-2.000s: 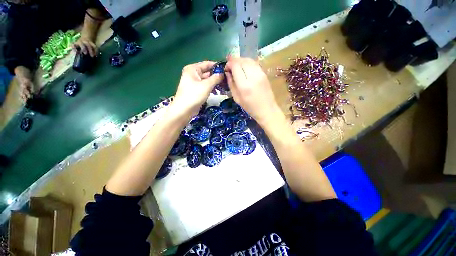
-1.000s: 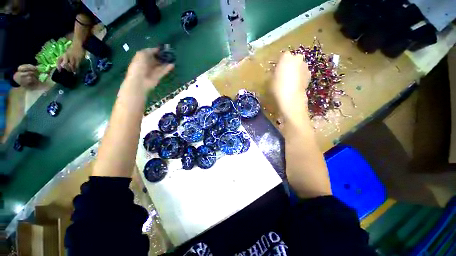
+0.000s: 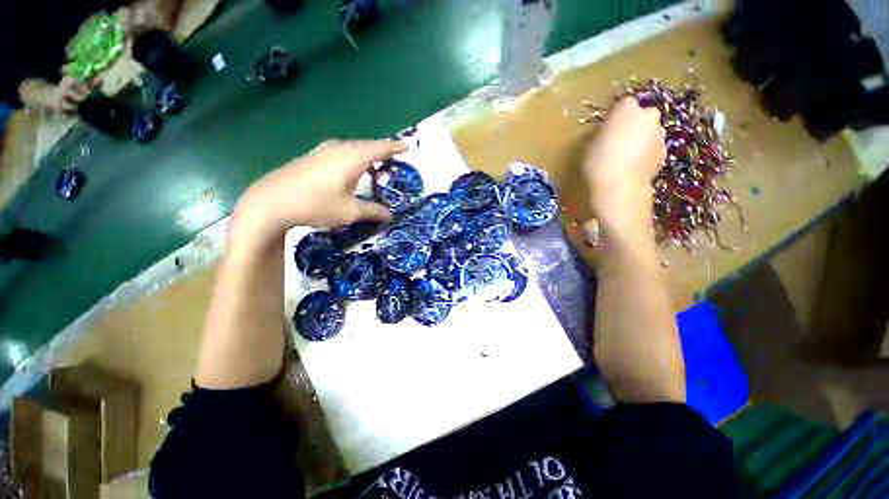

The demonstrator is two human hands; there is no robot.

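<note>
Several round black units with a blue sheen lie clustered on a white sheet. My left hand is at the upper left of the cluster, thumb and fingers apart around the left side of one round unit; it holds nothing that I can see. My right hand is at the left side of a tangled heap of small red and dark wired parts. Its fingertips are hidden, so any grip on a part cannot be told.
A green conveyor belt with scattered discs runs beyond the tan bench. A metal post stands at its edge. Black housings are at upper right, cardboard boxes at lower left. Another person's hands are opposite.
My left hand has come back from over the belt to the cluster, and the round unit it held there is out of it. My right hand has moved from the units to the wire heap.
</note>
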